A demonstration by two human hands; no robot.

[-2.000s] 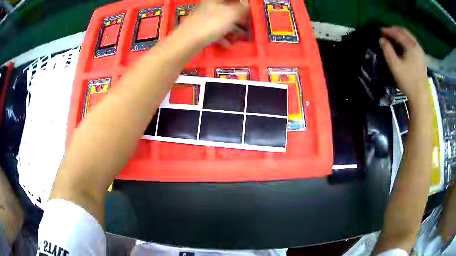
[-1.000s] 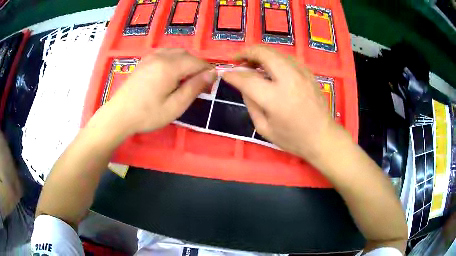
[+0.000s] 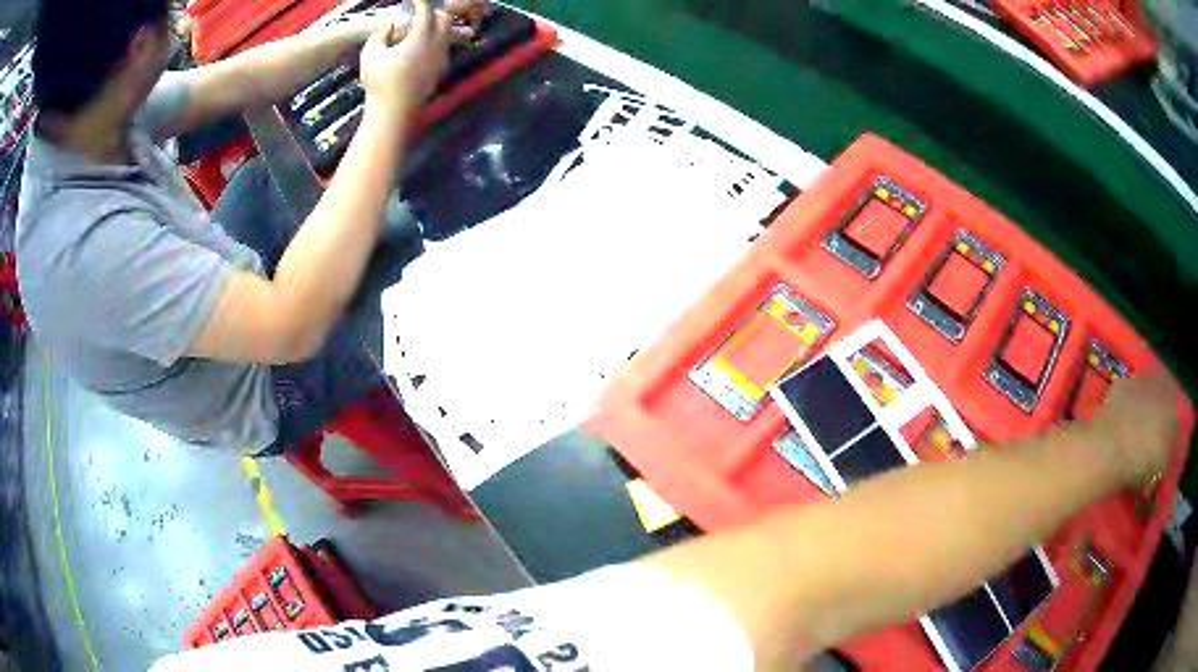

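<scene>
A red tray point(image 3: 644, 420) lies tilted in view at the right, with silver-and-yellow frames in its pockets, one near the left end point(image 3: 719, 382). A die-cut sheet point(image 3: 825, 406) with a white border and black pads lies across the near row, partly under my left forearm. Frames and red show through its open cells. My left hand point(image 3: 1138, 431) is blurred over the tray's far right part; its fingers and anything in them cannot be made out. My right hand is not in view; only a sliver of skin shows at the lower right edge.
A heap of spent white sheets point(image 3: 552, 295) lies left of the tray on the black bench. A small yellow piece point(image 3: 652, 505) is at the tray's near edge. Another person point(image 3: 118, 269) works at the left. A green surface point(image 3: 749, 85) runs behind; red trays point(image 3: 263, 597) stand low at left.
The view has swung left, bringing the other person into sight. My left hand has moved from the sheet to the tray's far right. My right hand has left the picture.
</scene>
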